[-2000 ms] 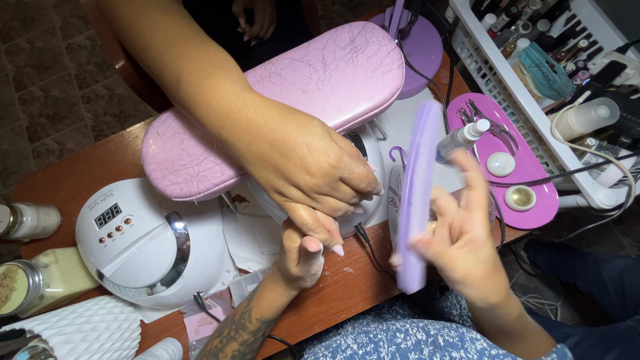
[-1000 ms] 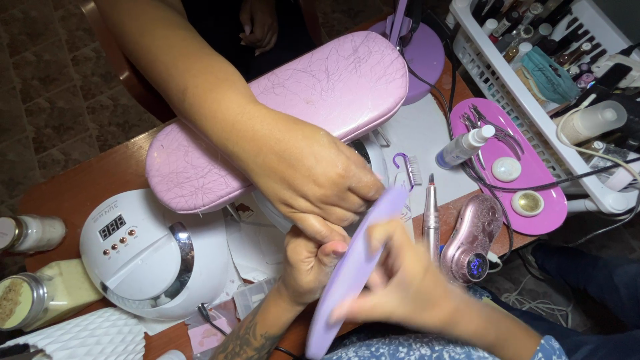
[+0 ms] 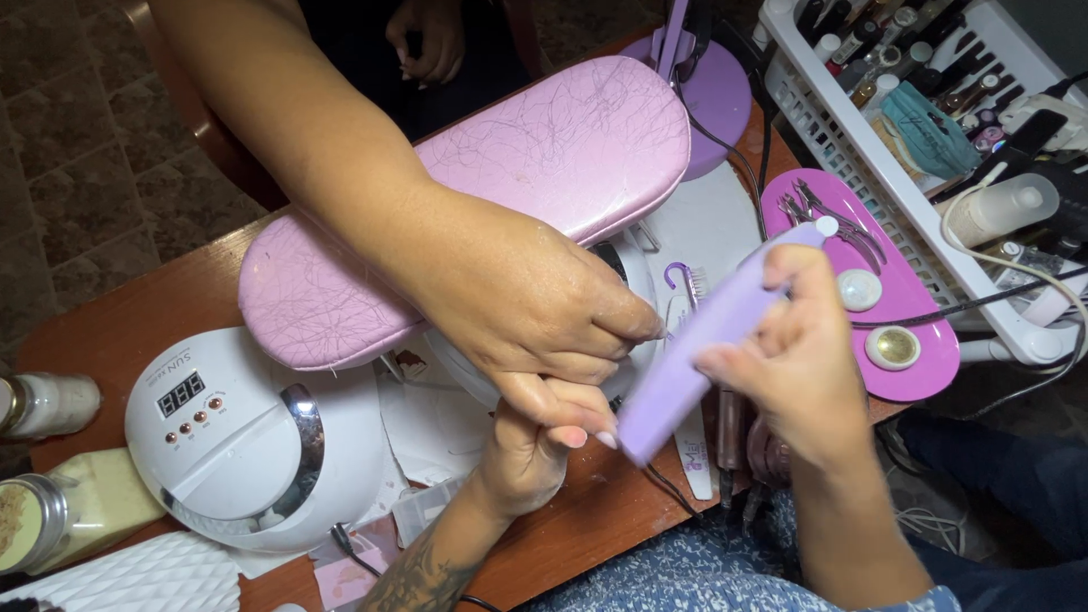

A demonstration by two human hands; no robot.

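Observation:
My left hand (image 3: 523, 459), with a tattooed forearm, grips a finger of another person's hand (image 3: 544, 297) from below. That person's arm lies across a pink padded armrest (image 3: 552, 144). In my right hand (image 3: 795, 357) is a lilac nail file (image 3: 697, 357), slightly blurred, its lower end beside the nail of the held finger. Behind the file lie a white nail file (image 3: 693, 450) with writing and a small brush with a purple hooked handle (image 3: 684, 280). A nail drill handpiece (image 3: 728, 433) is partly hidden near my right wrist.
A white nail lamp (image 3: 246, 442) and jars (image 3: 64, 404) stand at left. At right, a pink tray (image 3: 901, 382) holds cuticle nippers (image 3: 829, 212) and small round pots, beside a white basket (image 3: 901, 195) of bottles. A purple lamp base (image 3: 718, 102) stands behind the armrest. Black cables cross the table.
My right hand has moved up and away from my body since one second ago, still holding the lilac file. My left hand keeps its hold on the other person's finger.

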